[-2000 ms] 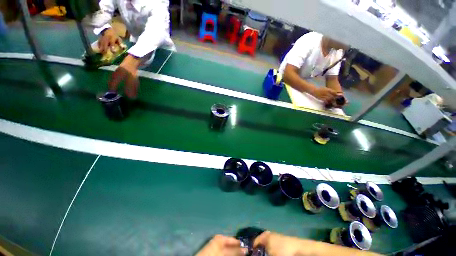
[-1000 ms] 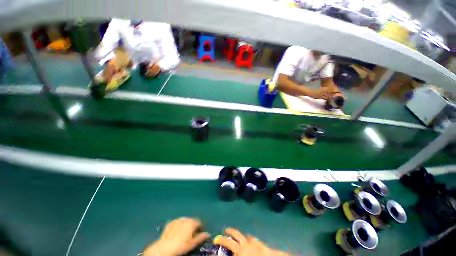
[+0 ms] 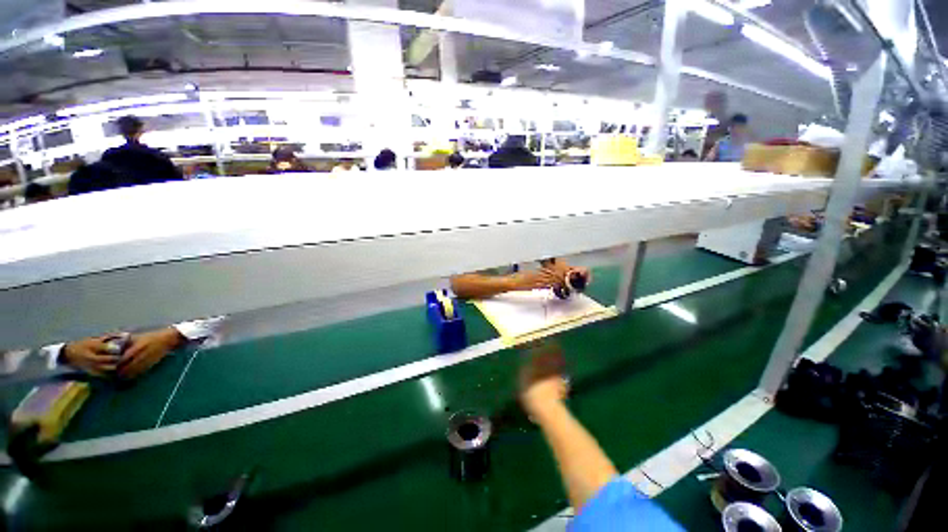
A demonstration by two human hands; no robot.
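My right hand [image 3: 545, 376], at the end of a bare forearm and a blue sleeve, reaches out over the green belt [image 3: 395, 416]. It is blurred, and I cannot tell whether it holds anything. My left hand is out of the picture. A black cylinder with a silver ring in its mouth [image 3: 470, 434] stands upright on the belt, left of my forearm and apart from it. Another ringed piece [image 3: 220, 506] shows blurred at the lower left. Inner units with flared silver rims [image 3: 749, 470] stand in a cluster at the lower right, some cut off by the picture's edge.
A white shelf [image 3: 416, 213] crosses above the belt, with a slanted post [image 3: 821, 249] at right. Thin wires lie over the near white rail [image 3: 681, 457]. Black parts [image 3: 811, 388] lie at far right. Opposite are workers' hands, a blue tape dispenser [image 3: 445, 324] and a pale mat [image 3: 535, 312].
The view has tilted up. My right hand has gone from the bench out over the belt, and my left hand has left the picture. The piece between my hands is no longer seen there.
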